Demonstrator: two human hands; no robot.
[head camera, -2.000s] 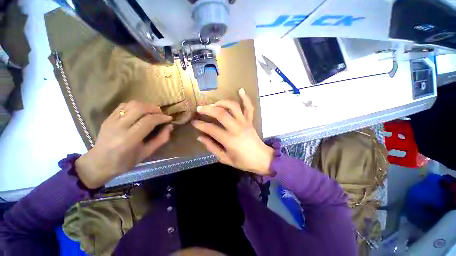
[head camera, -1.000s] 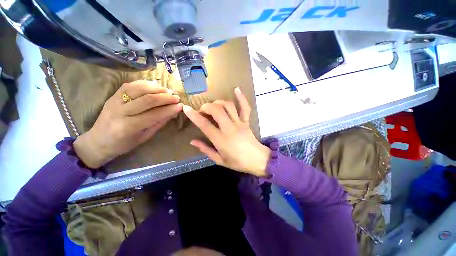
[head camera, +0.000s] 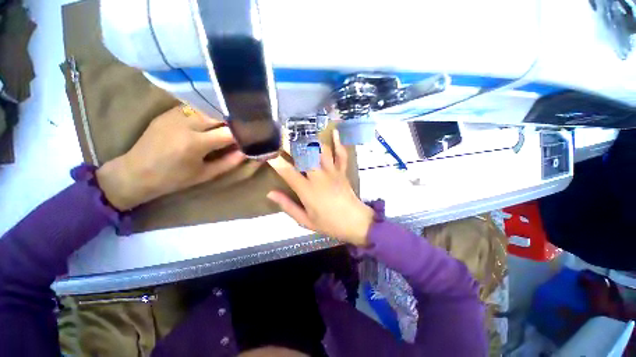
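The khaki-brown garment panel lies under the machine head, its metal zipper along the left side. My left hand rests on the panel, its fingertips partly hidden behind a dark part of the machine. My right hand lies on the panel with fingers spread, index fingertip near the left fingertips and other fingers beside the grey-blue foot attachment. The needle area is partly covered. The patch pocket cannot be made out.
The white machine head fills the top. Blue-handled snips and a flat black rectangle lie right of the needle, with a control panel farther right. Khaki pieces hang below the table edge. A red crate stands at right.
The view has shifted, so the machine head covers more of the picture and hides the pinched fold. Both hands stay close together on the panel near the foot; the right fingers now reach beside the foot attachment.
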